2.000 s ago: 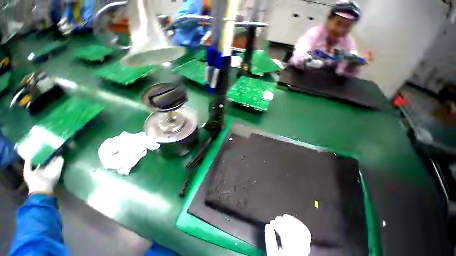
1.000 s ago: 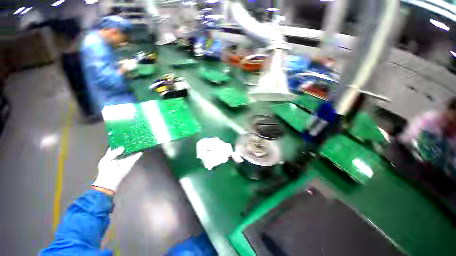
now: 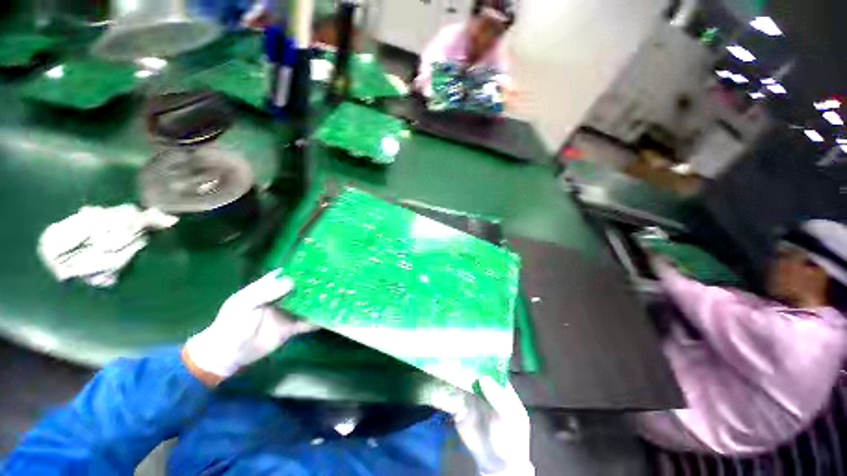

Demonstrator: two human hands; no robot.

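A green circuit board [image 3: 404, 284] with silvery dots is held up in both my white-gloved hands over the black pad. My left hand [image 3: 249, 325] grips its left near corner. My right hand [image 3: 490, 423] holds its right near corner. The board hides most of the black foam pad [image 3: 455, 218], whose far edge shows behind it. The round silver pot [image 3: 197, 178] stands left of the pad, with a dark shallow dish [image 3: 190, 115] raised on top. A crumpled white cloth [image 3: 100, 244] lies beside the pot.
A black mat [image 3: 594, 325] lies right of the pad. Blue marker pens [image 3: 281, 65] are on the upright post. Another green board [image 3: 360, 133] lies beyond. A person in pink sits at the right [image 3: 757, 344], beside a metal rail; another sits at the far side [image 3: 464, 60].
The board has moved from the left side to over the black pad. My right hand, out of view one second ago, now holds it too. The view has turned right.
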